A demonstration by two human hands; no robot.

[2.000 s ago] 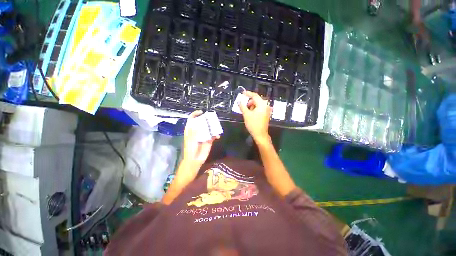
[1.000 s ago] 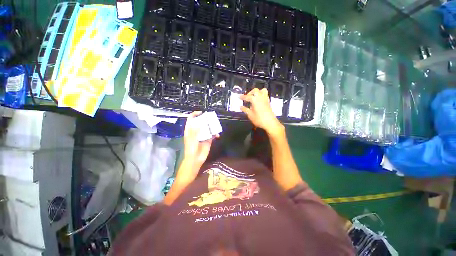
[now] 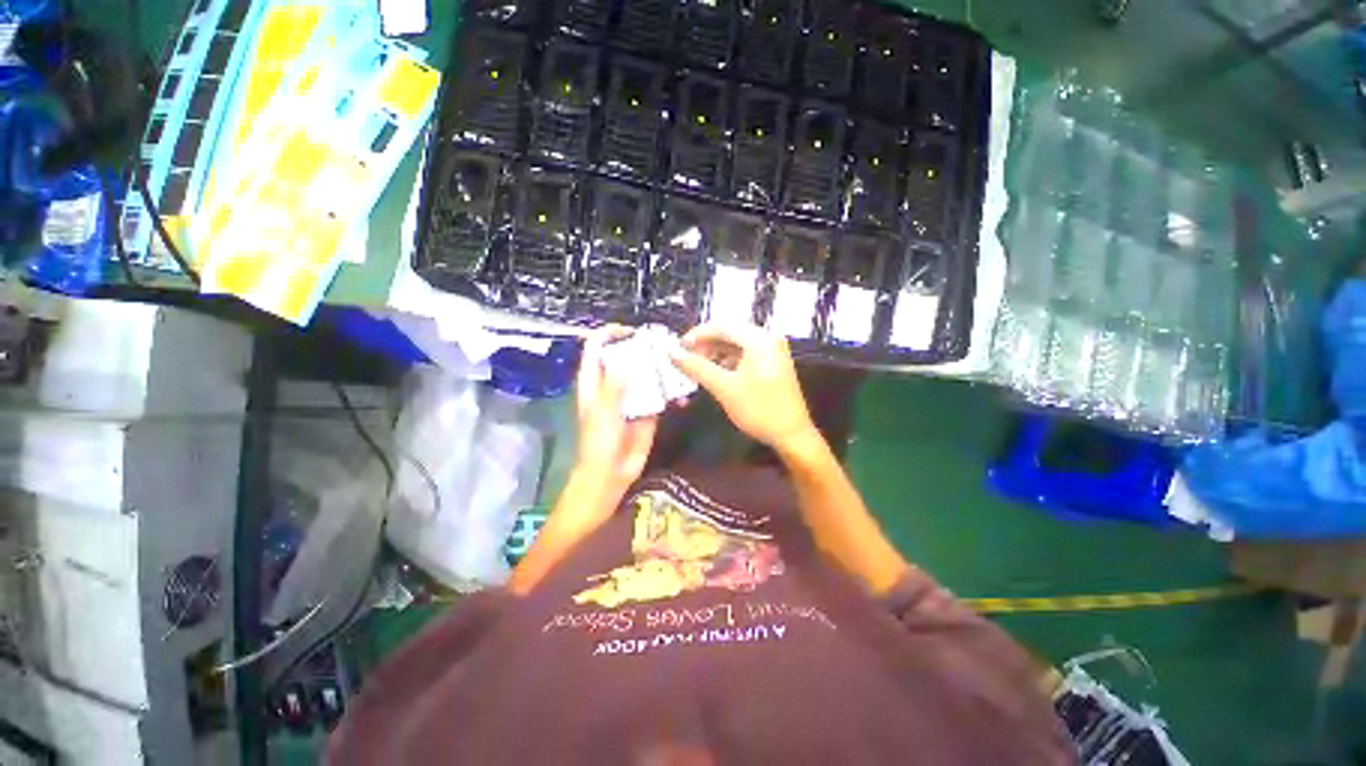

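A black pocketed tray (image 3: 659, 292) holds rows of dark phone parts, some with a small yellow dot. Four pockets at the right of its near row show white rectangular pieces (image 3: 851, 314); that is several in a line. My left hand (image 3: 602, 427) holds a stack of white pieces (image 3: 641, 374) just off the tray's near edge. My right hand (image 3: 749, 386) is at the stack's right side, its fingertips pinching a white piece there. Whether that piece is free of the stack cannot be told.
A clear blister tray (image 3: 1116, 285) lies right of the black tray. Yellow sticker sheets (image 3: 292, 180) and a light-blue die-cut sheet (image 3: 177, 127) lie left. White liner (image 3: 996, 180) shows under the black tray. A white-grey machine (image 3: 75, 494) stands at left; a blue bag (image 3: 1086, 467) is at right.
My right hand has left a white piece in a near-row pocket and moved back left to the stack. My left hand still holds the stack. The view has shifted slightly.
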